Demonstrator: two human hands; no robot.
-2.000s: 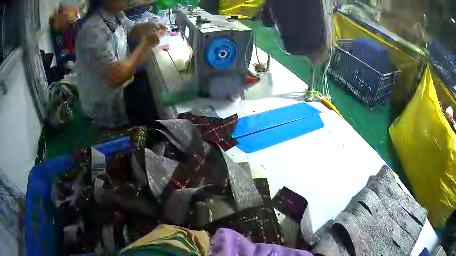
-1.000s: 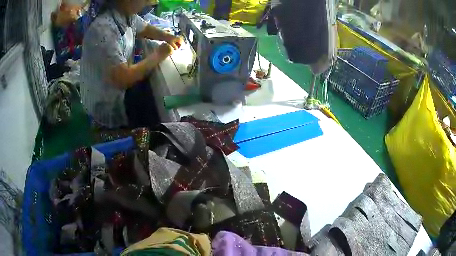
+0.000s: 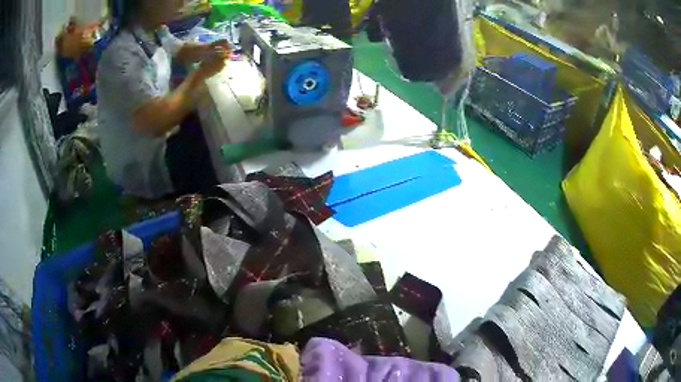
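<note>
A loose pile of dark plaid and grey strips (image 3: 254,257) fills the near left, partly in a blue plastic crate (image 3: 51,298) and partly over the white table. Wide grey bands (image 3: 541,313) lie overlapped in a row at the lower right. A lilac sleeve (image 3: 366,365) and a yellow-green cloth (image 3: 239,362) show at the bottom edge, in front of the pile. Neither my left hand nor my right hand is visible.
Flat blue strips (image 3: 396,190) lie on the white table (image 3: 448,239). Beyond is another sewing machine (image 3: 299,89), with a person (image 3: 142,104) at its left. A dark crate (image 3: 515,104) and yellow sack (image 3: 620,216) stand on the right.
The view has shifted a little, so most things sit further left in the picture. The other person's hands have changed position at their machine. The pile and the grey bands look unchanged.
</note>
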